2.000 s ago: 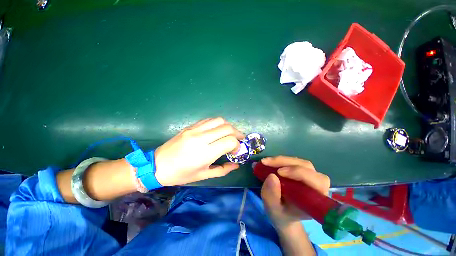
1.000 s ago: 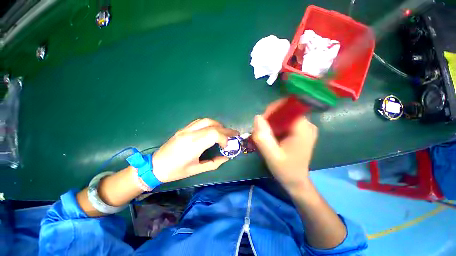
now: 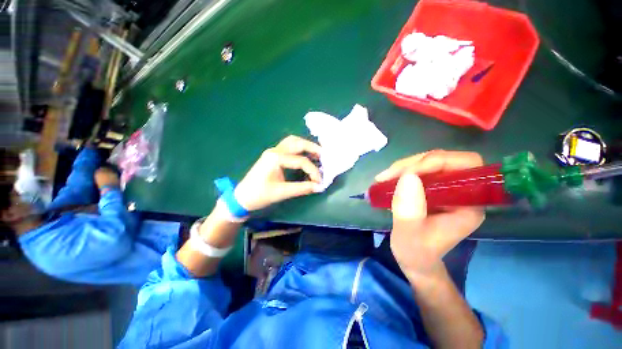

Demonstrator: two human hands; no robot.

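My left hand [image 3: 276,176], with a blue wrist strap [image 3: 232,198], pinches the lower edge of a crumpled white wiping tissue [image 3: 346,142] over the green bench. My right hand [image 3: 436,208] holds the red glue syringe [image 3: 447,189] nearly level, its narrow dark tip pointing left, just right of the tissue's lower end and apart from it. The green adapter [image 3: 526,178] is on the syringe's right end. No circuit board shows in my left hand.
The red bin [image 3: 501,75] at the upper right holds white tissue. A round circuit board [image 3: 581,147] lies at the right. Small boards [image 3: 227,53] lie spaced along the bench at upper left. A clear bag [image 3: 143,151] with pink contents lies left. A person in blue [image 3: 89,235] sits beyond it.
My left hand now holds the tissue instead of the circuit board. The syringe has swung down to nearly level with its tip leftward. The view has turned, showing more of the left side.
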